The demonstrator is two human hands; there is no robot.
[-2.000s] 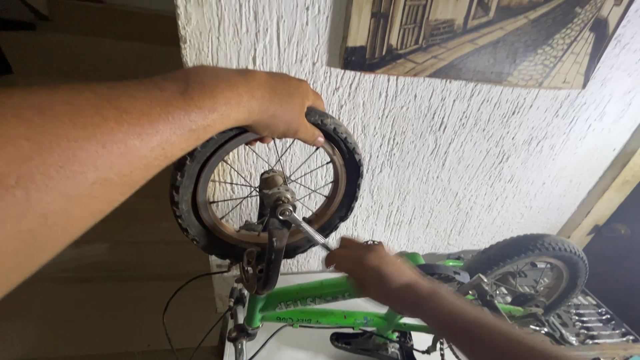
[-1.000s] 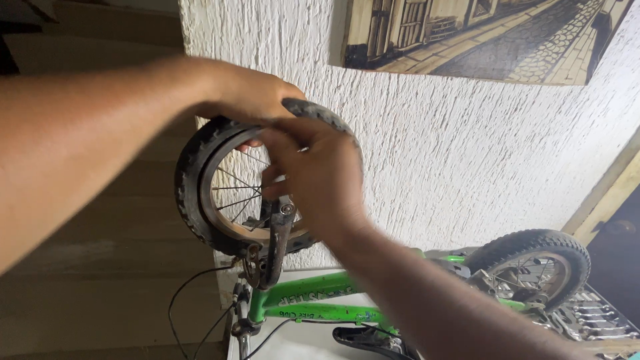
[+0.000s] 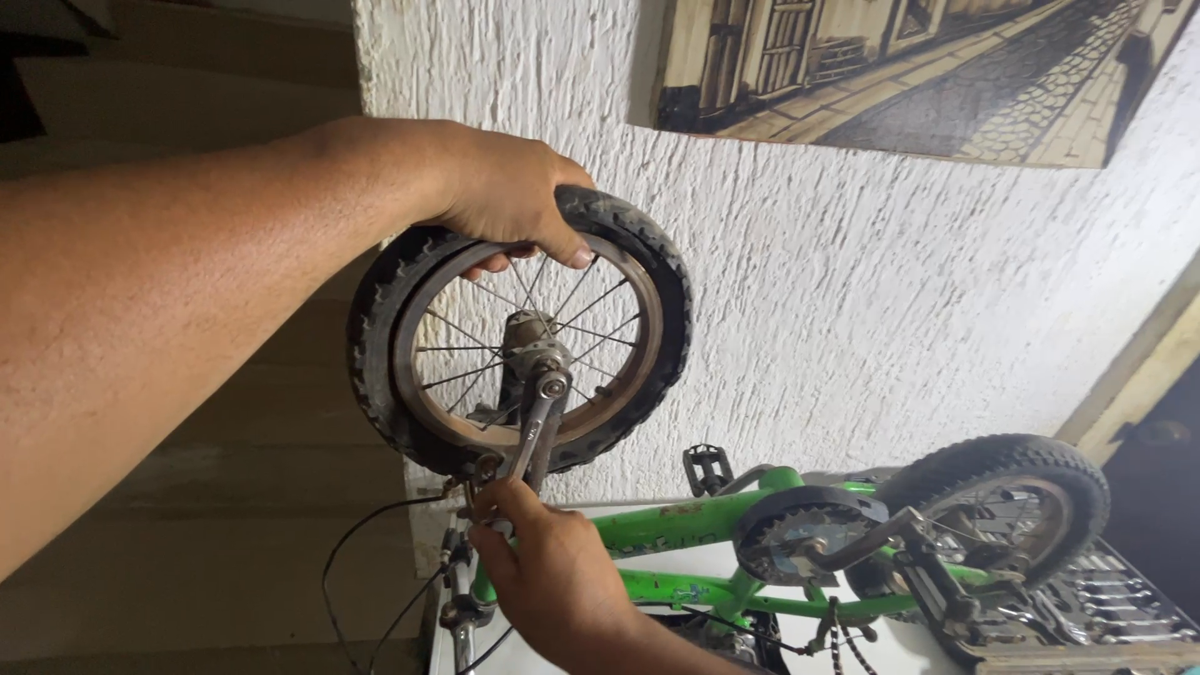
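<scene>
A green child's bicycle (image 3: 694,520) lies upside down on a white surface, its front wheel (image 3: 656,375) raised in the fork. My left hand (image 3: 511,187) grips the top of that wheel's tyre, thumb on the rim and fingertips showing between the spokes. In my right hand (image 3: 562,572) is a metal wrench (image 3: 532,431), its ring end over the axle nut (image 3: 553,385) at the hub and its shaft slanting down along the fork leg. The hand hides the wrench's lower end.
At right are the crank and chainring (image 3: 797,544), a pedal (image 3: 708,467) and the rear wheel (image 3: 1078,487). A tool case with several wrenches (image 3: 1120,600) lies beyond. Behind stands a rough white wall (image 3: 797,309) with a picture (image 3: 900,84). Black cables (image 3: 330,553) loop at lower left.
My right hand has moved down from over the wheel to the fork. The wrench, pointing down to the right two seconds ago, now points down and slightly left. My left hand stays on the tyre.
</scene>
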